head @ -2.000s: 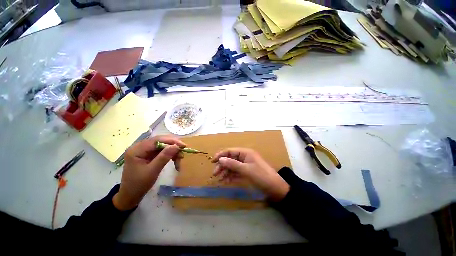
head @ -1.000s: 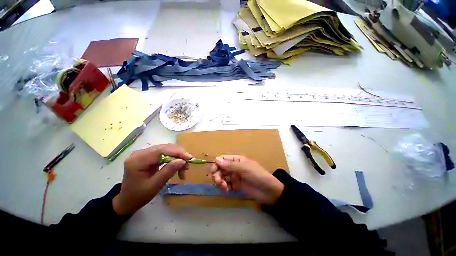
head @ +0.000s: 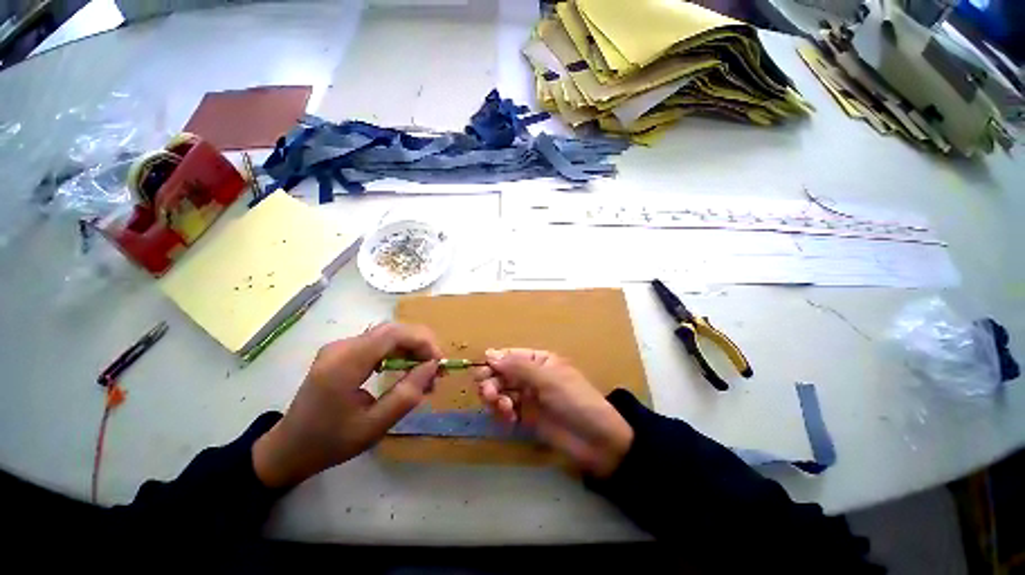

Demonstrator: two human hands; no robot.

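My left hand (head: 343, 404) holds a slim green pen-like tool (head: 453, 364) level above the tan work board (head: 562, 317), its thin tip pointing right. The fingertips of my right hand (head: 564, 409) are pinched together at that tip. Whether they also hold a tiny metal piece cannot be seen. A blue-grey strap strip (head: 459, 423) lies across the lower board under both hands, partly hidden by them. It shows again right of my right sleeve, where its end bends upward. A few tiny dark bits lie on the board near the tool.
A white parts dish (head: 405, 256) sits behind the board, beside a yellow pad (head: 247, 270) and red tape dispenser (head: 174, 208). Pliers (head: 703, 335) lie right of the board. The strip pile (head: 438, 157), paper pattern (head: 719, 242) and yellow sheets (head: 663, 62) are farther back.
The tool's tip and my right fingertips have come together. My left hand has shifted slightly right over the last second. The whole view has shifted a little since the oldest frame.
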